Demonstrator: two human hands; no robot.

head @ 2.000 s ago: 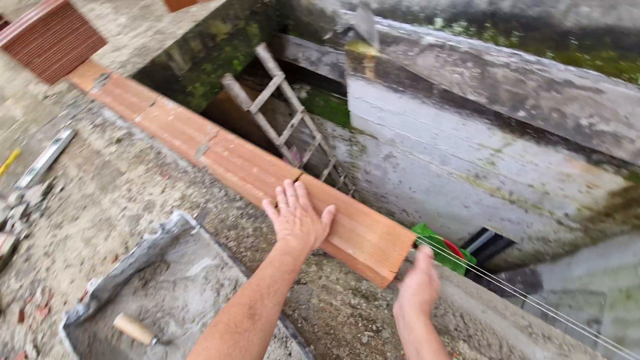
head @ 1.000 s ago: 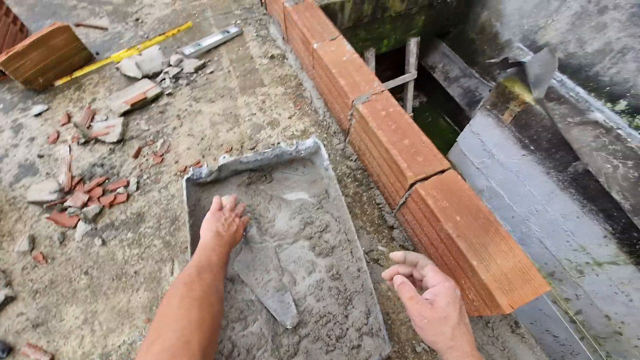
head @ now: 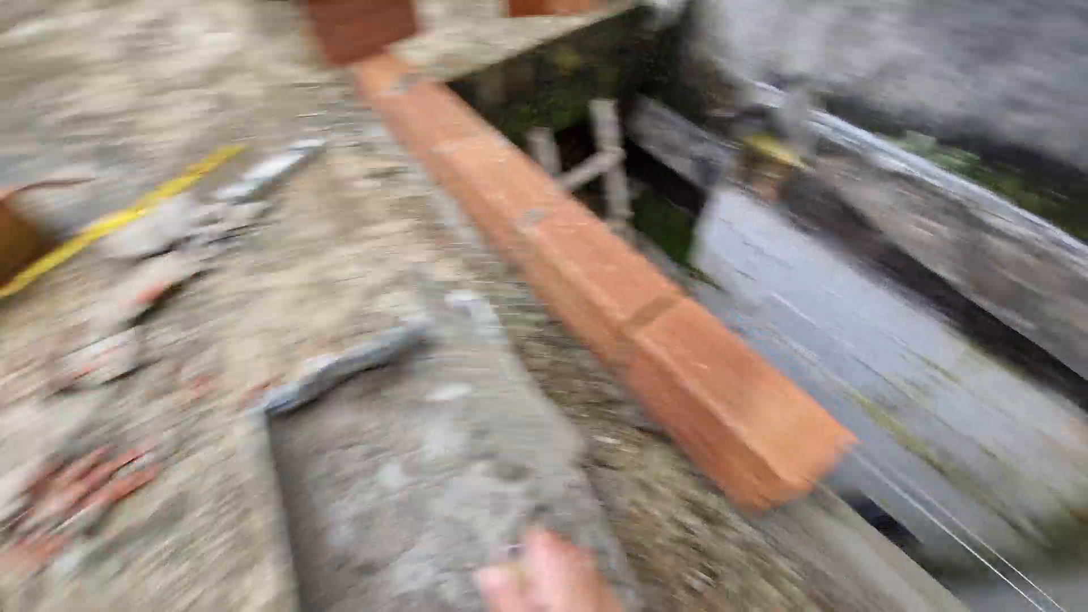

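Only one of my hands shows, blurred and cut off by the bottom edge; by its shape it looks like my right hand (head: 548, 578). It is over the lower part of a tray of wet grey mortar (head: 425, 476), and whether it holds anything is unclear. My left hand is out of view. Up and to the right of the hand, a row of orange hollow clay bricks (head: 586, 255) runs diagonally along the concrete edge. The nearest brick (head: 731, 399) forms the row's lower end, with a joint behind it. Thin string lines (head: 952, 527) stretch from near that end toward the lower right.
Broken brick pieces (head: 85, 493) and rubble lie left of the tray. A yellow rule or strip (head: 127, 217) and a metal level (head: 272, 170) are farther up. Beyond the bricks, a recess holds a ladder (head: 608, 161) beside a pale, mossy wall (head: 816, 314).
A second ago my left hand was over the mortar at the trowel's handle; it has left the view. Two seconds ago both hands were at the near brick. The view has swung and is blurred.
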